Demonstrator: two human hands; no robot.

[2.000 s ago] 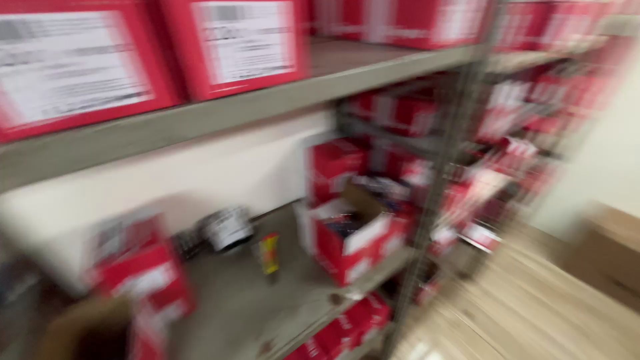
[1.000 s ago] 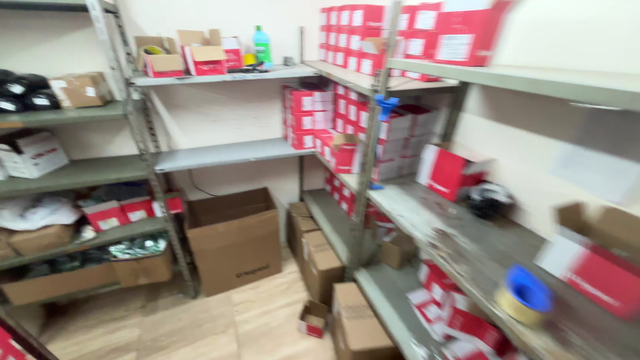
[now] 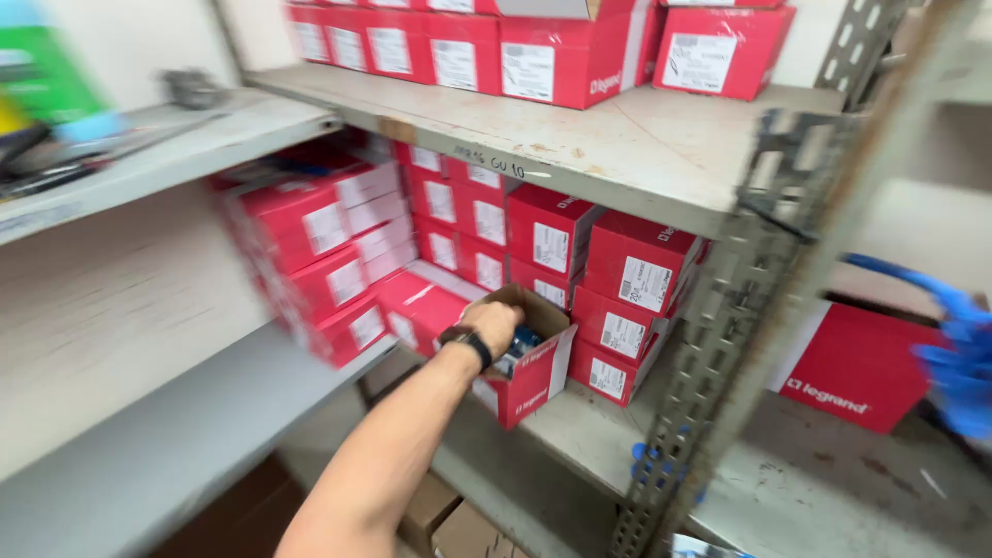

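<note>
My left hand (image 3: 494, 324), with a dark watch on its wrist, reaches over the left edge of an open red and white cardboard box (image 3: 531, 384) on the middle shelf. Its fingertips are hidden, so what they hold cannot be told. Dark and blue small items (image 3: 525, 341) lie inside the box beside the hand. A closed red box (image 3: 426, 302) lies just left of it, and stacked red boxes (image 3: 620, 333) stand to its right. My right hand is not in view.
A perforated metal upright (image 3: 697, 341) stands right of the boxes, near a bundle of blue material (image 3: 961, 356). The upper shelf (image 3: 604, 147) carries more red boxes and overhangs the hand. A grey shelf (image 3: 232, 411) runs along the left, and cardboard boxes (image 3: 465, 531) stand below.
The view has swung and moved in close to the corner shelves. My left hand, absent from both earlier frames, is now at the open box.
</note>
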